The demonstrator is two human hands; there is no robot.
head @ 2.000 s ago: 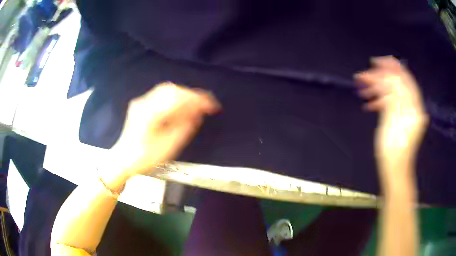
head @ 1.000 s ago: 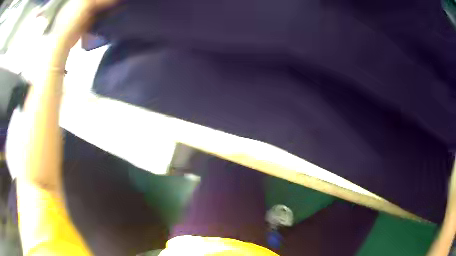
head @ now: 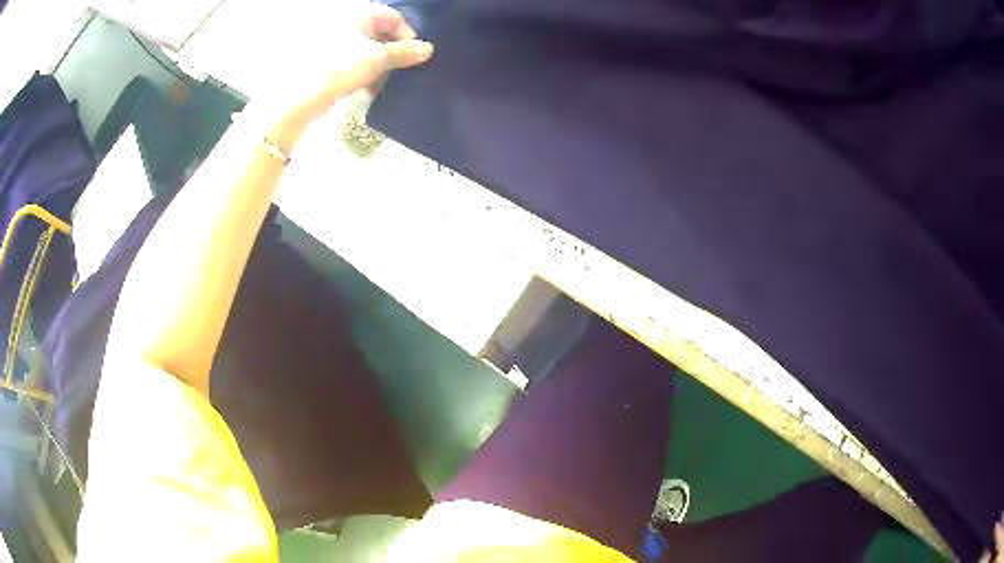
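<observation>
A large dark navy panel (head: pixel 661 187) lies over the white worktable (head: pixel 440 209), its lower edge running slantwise along the table's front edge. My left hand (head: pixel 369 57) is at the panel's upper left edge, with thumb and fingertips pinching the cloth. My right hand (head: pixel 1000 541) is almost wholly cut off at the lower right edge of the picture, beside the cloth; only a bit of fingers shows, so its hold is hidden. No pen shows.
A grey box part (head: pixel 534 324) is under the table edge. Dark cloth (head: pixel 39 143) hangs at the far left near a yellow tubular frame (head: pixel 24 258). My dark trousers and the green floor (head: pixel 732 440) are below the table.
The view has turned. My left hand moved from above the cloth to its left edge and took hold there. My right hand went out towards the lower right. The panel's front edge now lies more slanted.
</observation>
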